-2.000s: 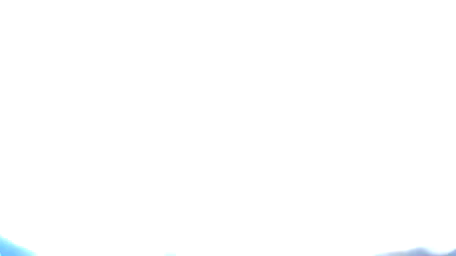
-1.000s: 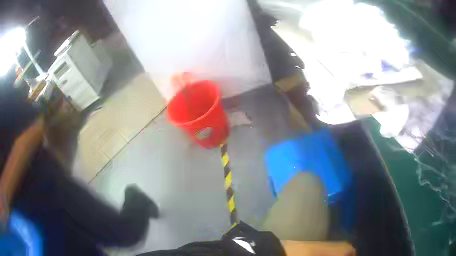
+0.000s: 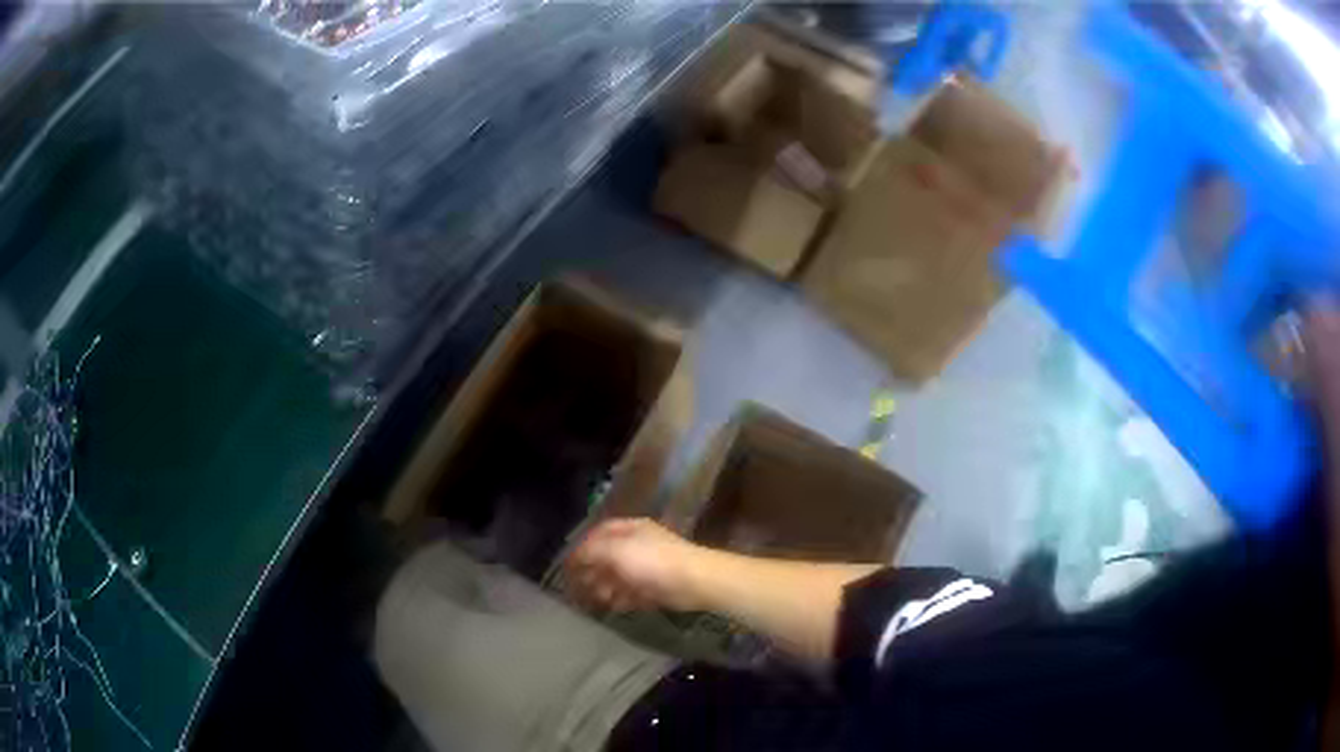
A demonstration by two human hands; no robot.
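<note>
My right hand (image 3: 632, 566) is low in the middle of the view, above my grey-clad leg, with its fingers curled. Its forearm comes from a black sleeve with white stripes at the right. Small pale and green bits show near the fingers, but blur hides whether the hand holds them. An open brown carton (image 3: 664, 426) with a dark inside lies just beyond the hand. A smaller open carton (image 3: 816, 478) is to its right. My left hand is not in view.
Green bench (image 3: 191, 441) with tangled thin wires (image 3: 52, 544) on the left; shiny clear trays (image 3: 426, 103) above it. More brown cartons (image 3: 919, 243) stand on the floor. A large blue plastic stool (image 3: 1080, 294) is at right, with a blurred person's arm (image 3: 1323, 382) beside it.
The view has swung from the red bucket and white sheets to the cartons; the bench now shows at left. My right hand and the large blue stool at right have come into view.
</note>
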